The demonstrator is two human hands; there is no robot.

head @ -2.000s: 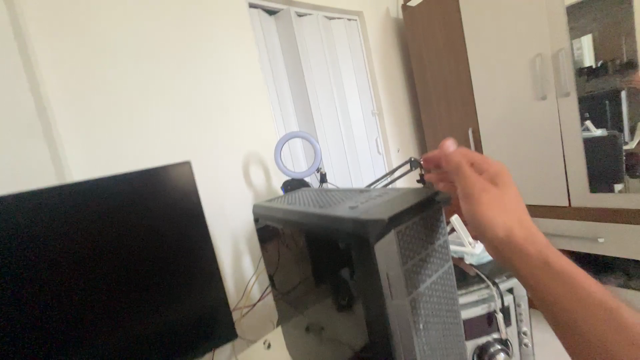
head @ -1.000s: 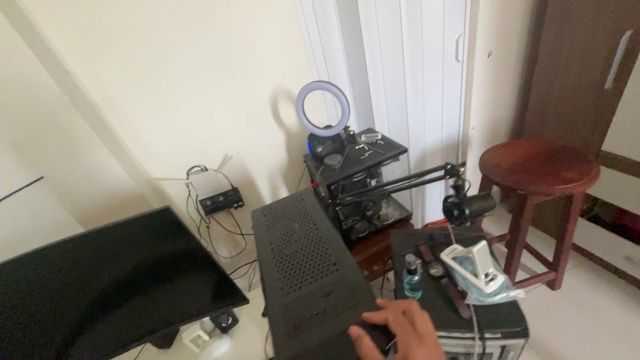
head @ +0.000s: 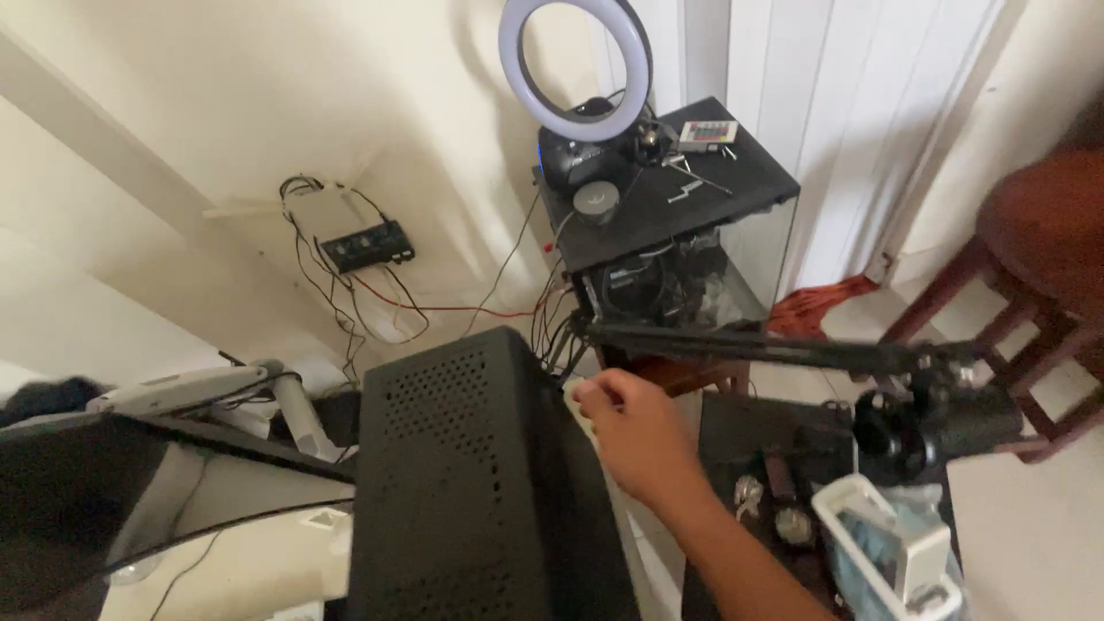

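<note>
A black computer tower case [head: 457, 466] with a perforated top stands at the lower middle of the head view. Just to the right of its upper rear corner is my right hand [head: 634, 431], its fingers curled and partly hidden from the camera; whether they touch the case or a cable cannot be told. Dark cables [head: 552, 336] run behind the case, close to the fingertips. My left hand does not show.
A ring light [head: 576, 129] and a remote [head: 709, 134] are on a black cabinet [head: 690, 224]. A microphone boom arm [head: 759, 345] crosses behind my hand. Wall-mounted boxes [head: 366, 246] trail wires. A monitor [head: 69, 500] is left, a wooden stool [head: 1052, 233] right.
The view has turned downward and come closer over the tower. My right hand has moved from the top of the case's near end to beside its far end.
</note>
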